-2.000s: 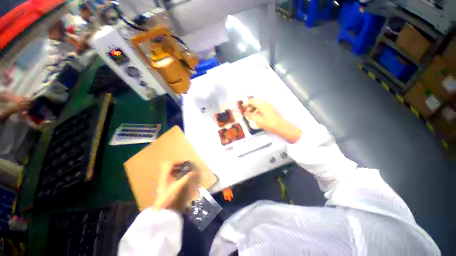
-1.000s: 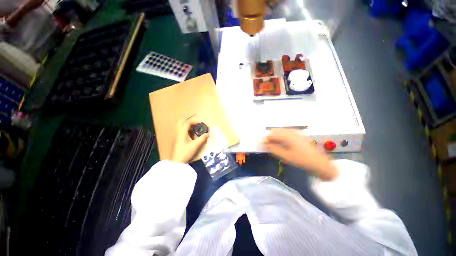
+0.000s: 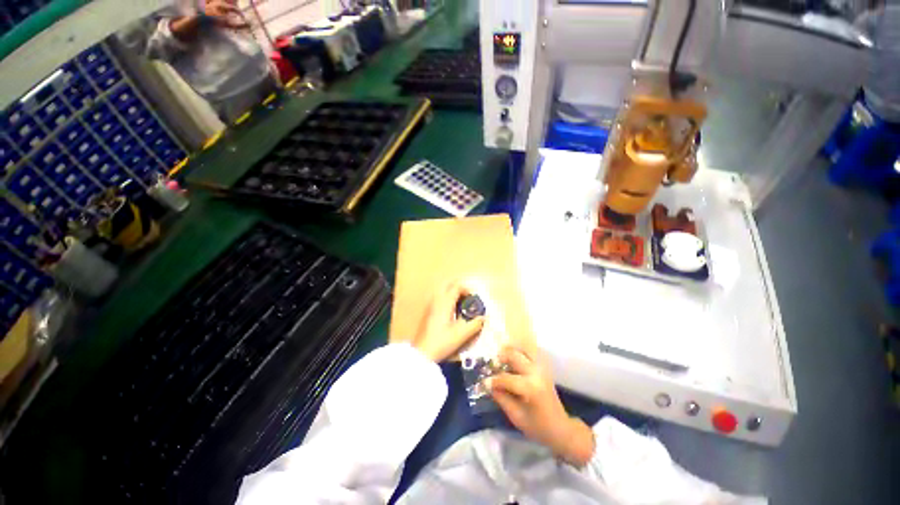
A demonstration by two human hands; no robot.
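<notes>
My left hand (image 3: 446, 325) holds a small round black housing (image 3: 471, 307) between its fingertips over the tan work pad (image 3: 424, 258). My right hand (image 3: 526, 392) is at the pad's near edge, its fingers over the clear plastic bag (image 3: 475, 386). Whether its fingertips hold something cannot be told. Red-brown fixture nests (image 3: 617, 248) sit on the white machine bed (image 3: 569, 344), beside a round white cap (image 3: 683, 252) on a black holder. The gold-orange dispensing head (image 3: 637, 176) hangs over the nests and partly hides them.
A stack of black blister trays (image 3: 237, 335) stands at left, another black tray (image 3: 331, 153) beyond it. A dotted adhesive sheet (image 3: 439, 188) lies on the green mat. The white controller (image 3: 508, 79) stands behind. The red button (image 3: 724, 421) is at the machine's front. A person (image 3: 212, 59) is at upper left.
My right hand moved from the nests, past the machine's front edge, to the plastic bag. My left hand still holds the housing over the pad. The view has shifted. The dispensing head is now over the nests.
</notes>
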